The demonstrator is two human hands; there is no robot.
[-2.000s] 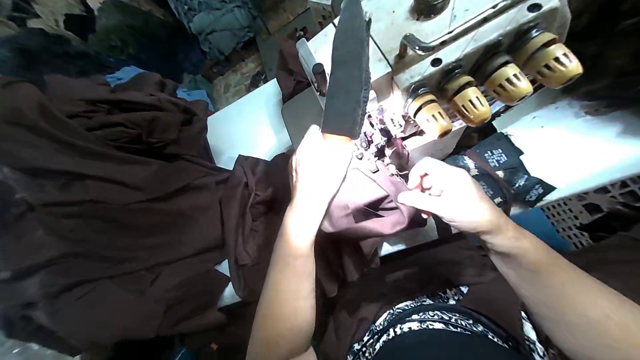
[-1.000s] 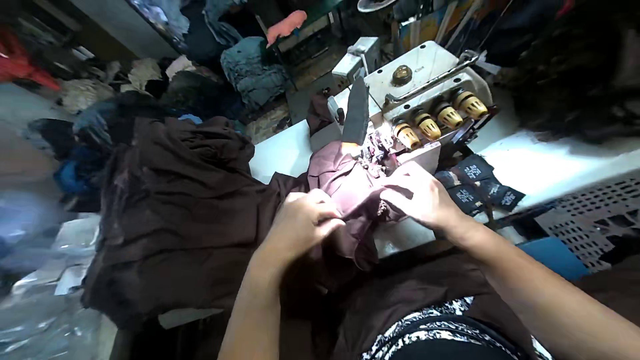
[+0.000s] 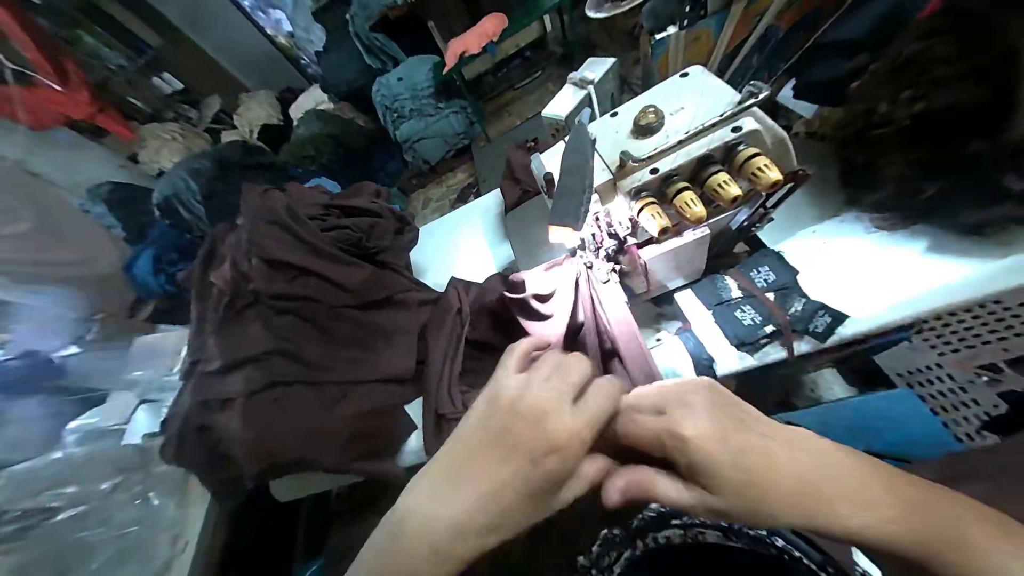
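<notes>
A white overlock sewing machine (image 3: 680,120) with several yellow tension dials stands at upper right, its lamp lighting the needle area. Dark maroon fabric (image 3: 592,320) runs from the needle area down to my hands, pulled into folds. My left hand (image 3: 544,408) grips the fabric, its fingers curled. Close beside it, my right hand (image 3: 688,440) is closed on the same fabric, thumb towards the left hand. What lies between and under my fingers is hidden. A large heap of dark brown fabric (image 3: 320,344) spreads over the table to the left and joins the piece near the machine.
Black labels (image 3: 752,312) bearing writing lie on the white table right of the machine. Below them are a blue panel (image 3: 880,424) and a perforated plastic basket (image 3: 968,352). Clear plastic packaging (image 3: 88,496) is at lower left. Cloth piles (image 3: 424,104) lie behind.
Both hands have moved down, away from the needle area, and close together. The fabric now stretches between them and the machine. The view has shifted since the first frame.
</notes>
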